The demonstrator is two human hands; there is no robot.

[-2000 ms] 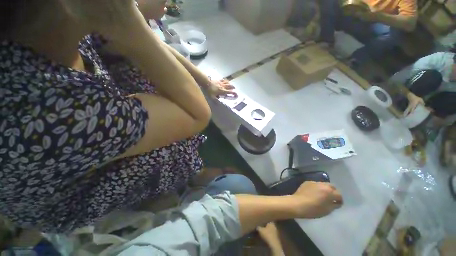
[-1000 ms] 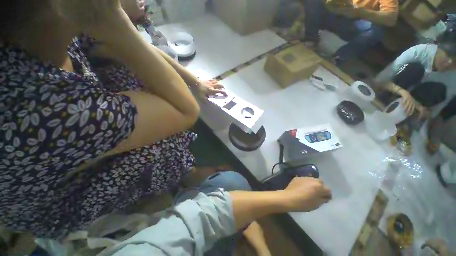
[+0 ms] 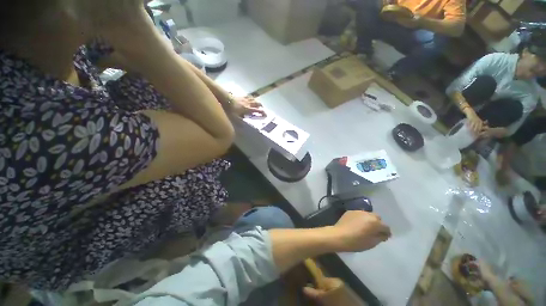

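Observation:
My left hand [image 3: 362,230], in a pale sleeve, is curled in a fist over the white table near its front edge. Its palm is hidden, so I cannot tell if it holds something. My right hand [image 3: 326,294] is low at the bottom edge, partly cut off and blurred. A narrow yellow-brown thing [image 3: 314,272] shows by its fingers; I cannot tell if it is held. A glossy black elongated device [image 3: 335,210] with a thin cord lies just behind my left hand. A printed box [image 3: 372,167] stands beyond it.
A neighbour in a patterned dress sits at left, hand on a white card insert [image 3: 278,132]. A round dark base [image 3: 289,165] is below it. A brown carton [image 3: 340,80], dark bowl [image 3: 408,137] and clear plastic [image 3: 470,200] lie farther off. Other people sit across.
The view has shifted, so the table things appear farther left and up. My left hand keeps its fist near the black device. The yellow-brown thing now shows by my right hand.

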